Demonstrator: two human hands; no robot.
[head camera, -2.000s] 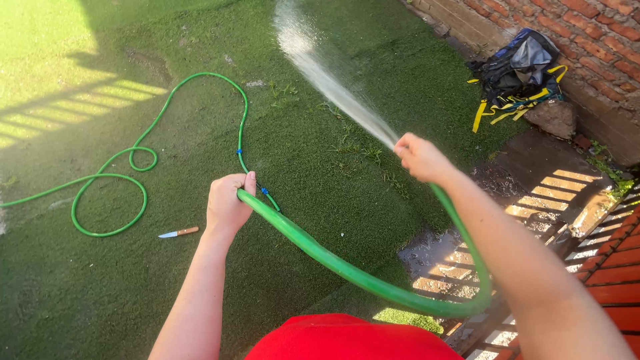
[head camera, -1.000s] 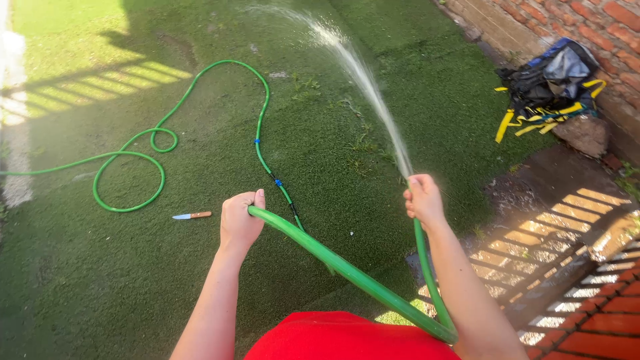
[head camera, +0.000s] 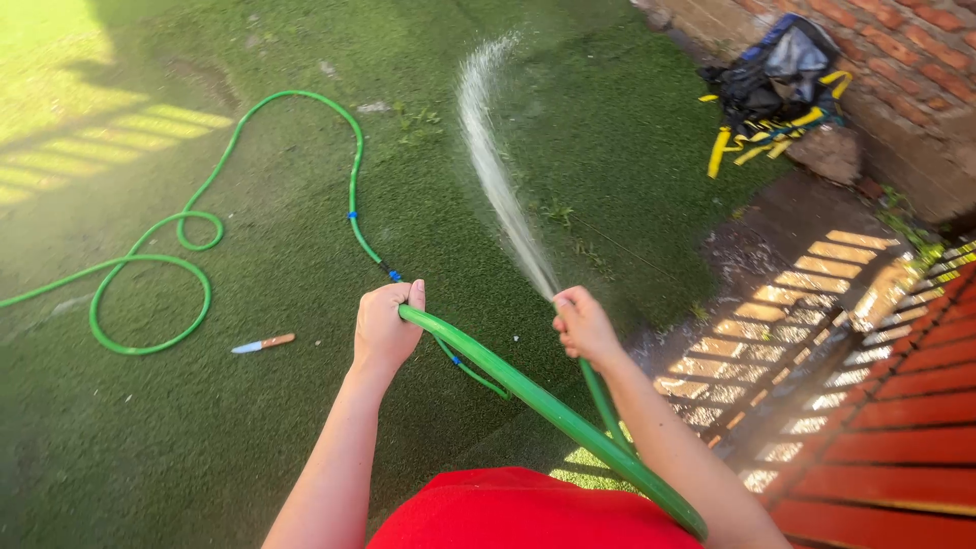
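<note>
My left hand (head camera: 387, 320) is closed around a green garden hose (head camera: 526, 389), whose near length bends down toward the red shirt and back up. At its end, my right hand (head camera: 583, 324) grips the hose, and a jet of water (head camera: 496, 160) shoots out from there over the grass. The rest of the hose (head camera: 358, 152) lies in loops on the ground to the left, with blue bands and a dark section near my left hand. A knife with a wooden handle (head camera: 263, 344) rests on the grass left of my left hand.
A black and blue bag with yellow straps (head camera: 785, 76) lies against a brick wall (head camera: 907, 53), beside a rock (head camera: 827, 155). Wet paving (head camera: 732, 252) borders the artificial grass. A red slatted fence (head camera: 907, 427) stands at the lower right.
The water jet, which leaned up and left, now rises more steeply and curls right at its tip. My right hand has come closer to my left. Both hands still hold the hose.
</note>
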